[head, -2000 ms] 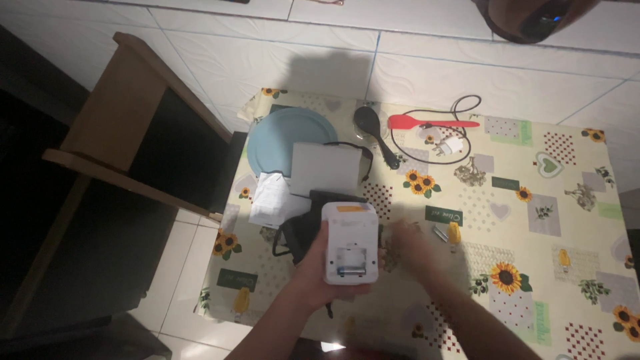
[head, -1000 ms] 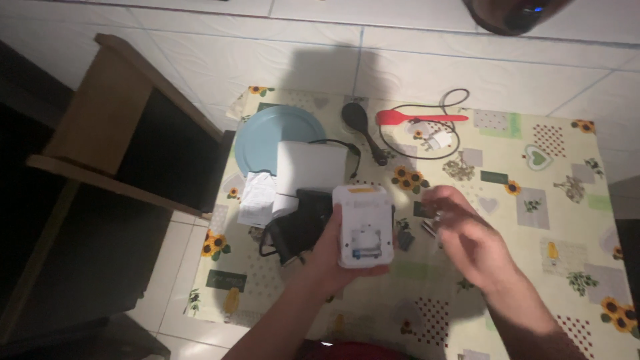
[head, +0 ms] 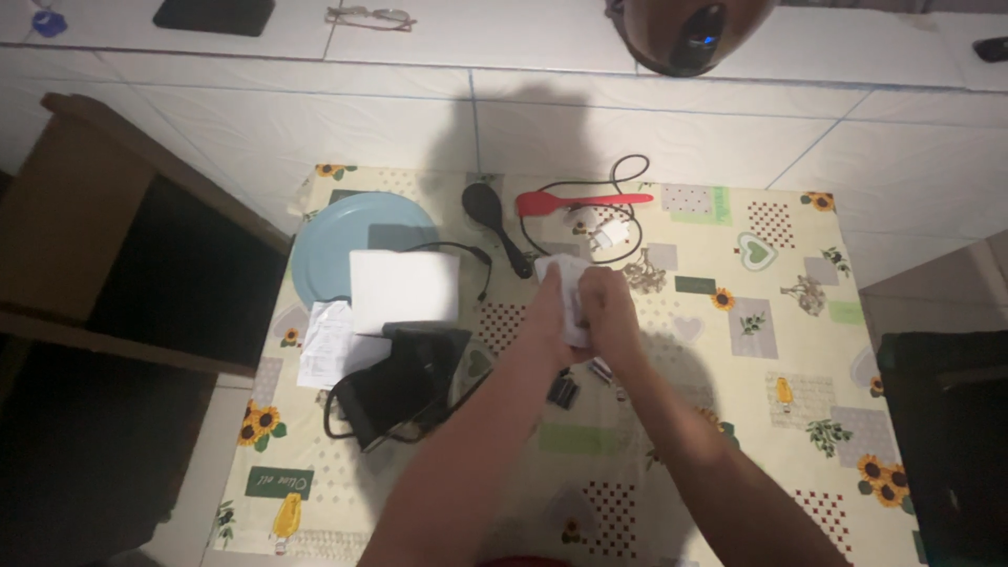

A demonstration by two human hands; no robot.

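My left hand (head: 550,315) grips a small white device (head: 568,303) above the middle of the table, tilted on its side. My right hand (head: 608,311) is closed against the device's right side, its fingers partly hiding it. Just below both hands, a small black piece (head: 563,391) and small cylindrical batteries (head: 602,372) lie on the patterned tablecloth. To the left is a black pouch or case (head: 409,386) with a strap. Beyond my hands lie a black spoon (head: 494,224), a red silicone spatula (head: 583,202) and a white plug (head: 610,234) with a black cable.
A blue plate (head: 331,228), a white box or card (head: 404,290) and a folded printed paper (head: 324,346) are at the table's left. Eyeglasses (head: 370,16), a dark flat object (head: 214,16) and a brown appliance (head: 693,35) rest on the tiled ledge. Dark wooden furniture (head: 94,220) stands left.
My right hand has come in from the right and now touches the device. The device has turned from showing its battery bay to a sideways tilt.
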